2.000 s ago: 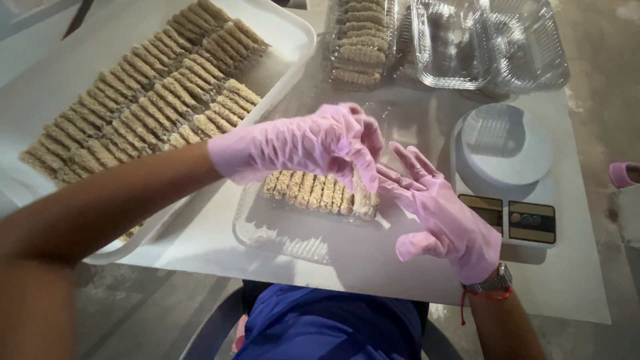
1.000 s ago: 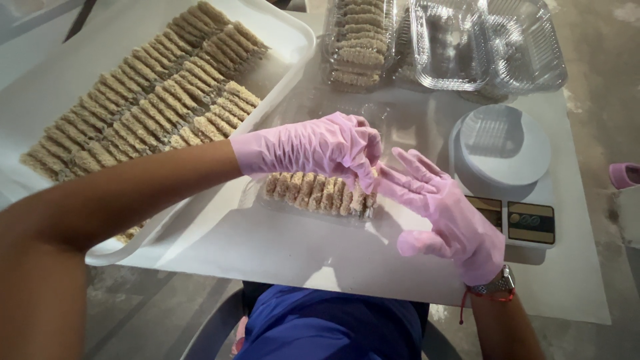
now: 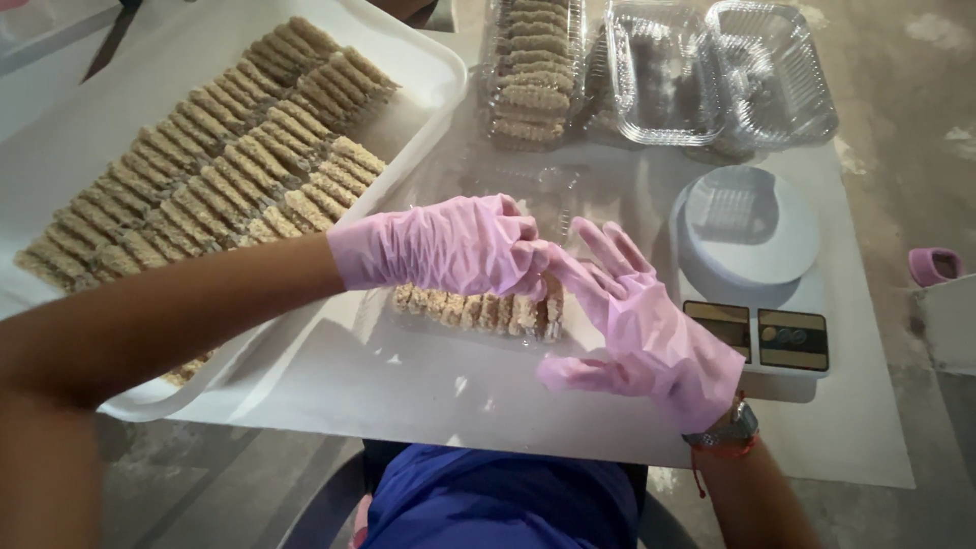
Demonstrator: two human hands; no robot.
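My left hand [image 3: 473,248], in a pink glove, has curled fingers over a row of crumb-coated pieces [image 3: 473,311] in a clear plastic container [image 3: 435,329] on the table. Whether those fingers grip anything is hidden. My right hand [image 3: 648,328], also gloved in pink, lies to the right of the row, palm up, fingers spread and holding nothing. One of its fingertips meets the left hand's fingers. To the left, a white tray [image 3: 419,99] bears several rows of similar crumb-coated pieces [image 3: 229,168].
A filled clear container [image 3: 534,76] stands at the back. Beside it are an open clear container [image 3: 665,76] and another clear container part [image 3: 772,76]. A white kitchen scale [image 3: 751,229] sits on the right of the white table [image 3: 862,412]. A pink object [image 3: 934,267] is farther right.
My left hand has shifted slightly down toward me, over the row of pieces, with its fingers still beside the right hand's. My right hand stays in nearly the same place, fingers spread.
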